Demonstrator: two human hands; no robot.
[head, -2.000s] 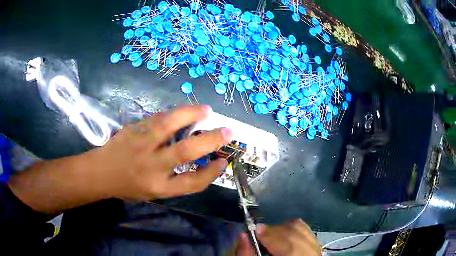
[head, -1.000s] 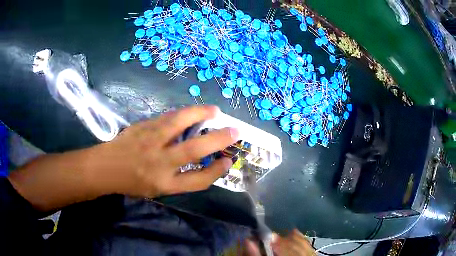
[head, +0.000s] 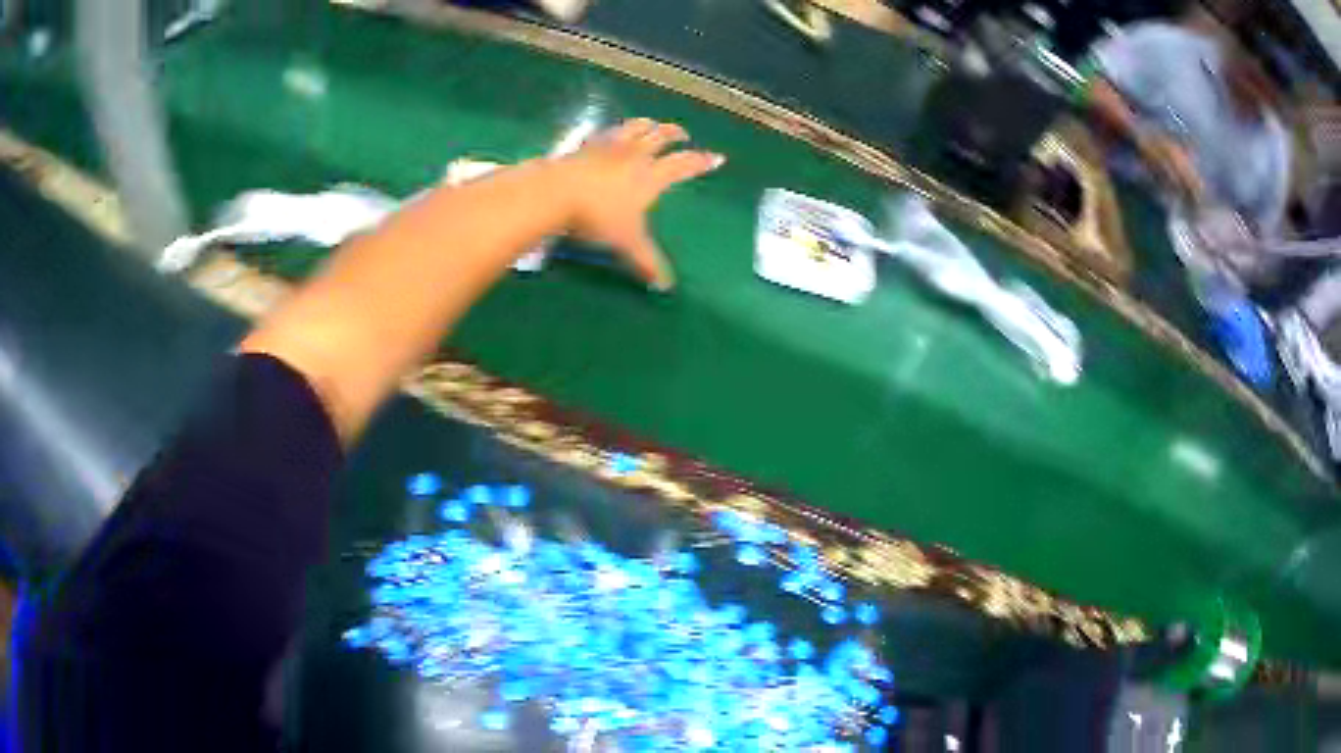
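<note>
My left hand (head: 625,184) is stretched out over the green conveyor belt with its fingers spread and nothing seen in it. A white object, partly hidden behind my left hand and forearm, lies on the belt; what it is cannot be told. A white socket housing (head: 796,266) with open innards lies on the belt to the right of the hand, not touched. A bagged white cord (head: 988,280) lies beside it on its right. My right hand is not in view.
A blurred pile of blue disc components (head: 588,625) lies on the bench at the bottom. The belt's chipped rail (head: 735,508) runs between bench and belt. A bagged white item (head: 294,216) is at the left. A person (head: 1199,118) is at the upper right. A green spool (head: 1224,649) is at lower right.
The view has swung up to the belt. My left hand has left the housing on the bench and reached out over the belt. My right hand and its iron have gone out of view.
</note>
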